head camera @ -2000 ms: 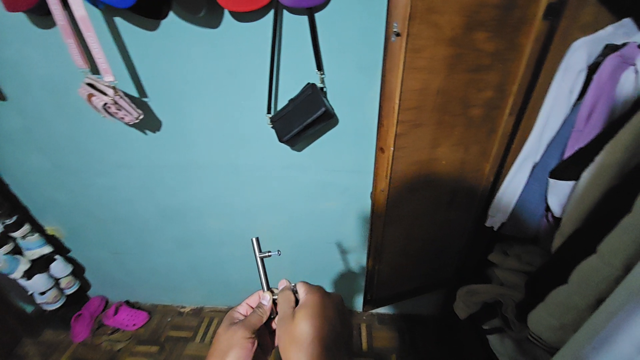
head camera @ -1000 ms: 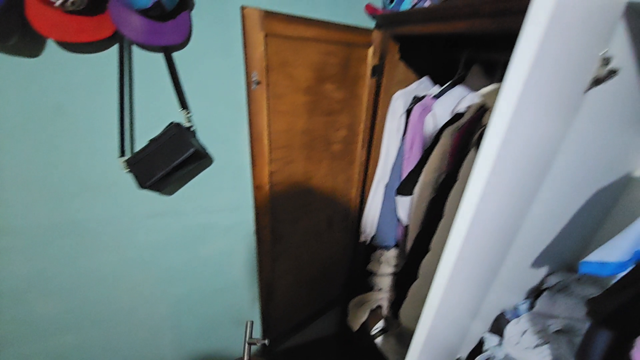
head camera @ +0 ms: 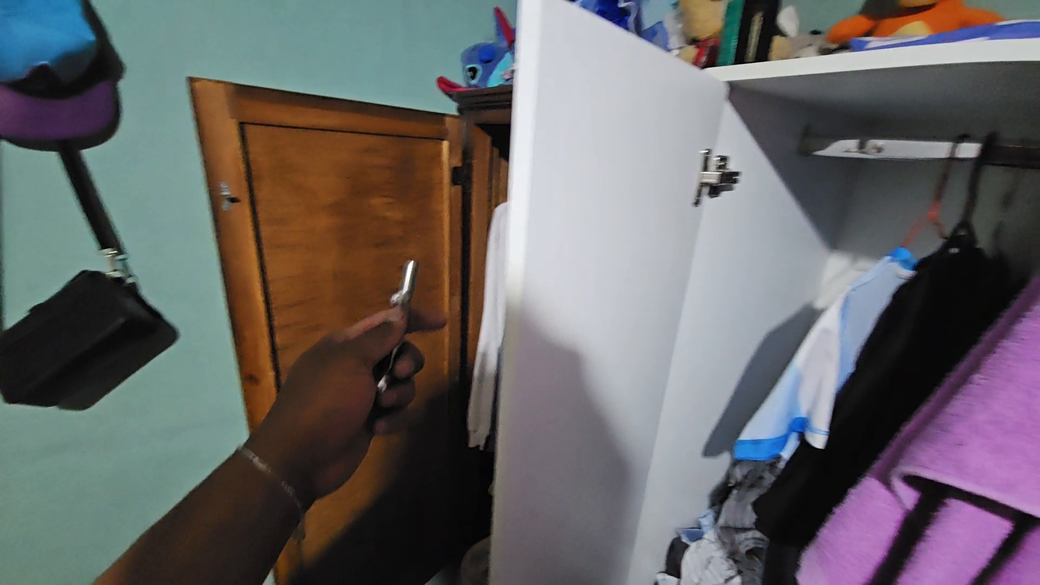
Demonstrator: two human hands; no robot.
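My left hand [head camera: 349, 390] is raised near the middle of the view, its fingers closed around a silver metal bar handle [head camera: 408, 280]. The bar's upper end sticks out above the thumb, and a small bright metal part shows between the fingers. A thin bracelet circles the wrist. Behind the hand stands an open brown wooden door [head camera: 341, 236]. Just right of it is the open white wardrobe door [head camera: 601, 244], with a metal hinge [head camera: 717, 177] at its far edge. My right hand is out of view.
Inside the white wardrobe hang a black garment [head camera: 869, 398], a white and blue shirt [head camera: 812, 366] and a purple towel-like cloth [head camera: 967, 455]. Plush toys [head camera: 918, 20] sit on top. A black bag [head camera: 85, 337] and caps [head camera: 57, 106] hang at left.
The view has swung right to the white wardrobe. Two seconds ago both hands were together at the metal bar; now only my left hand is seen, raised with it.
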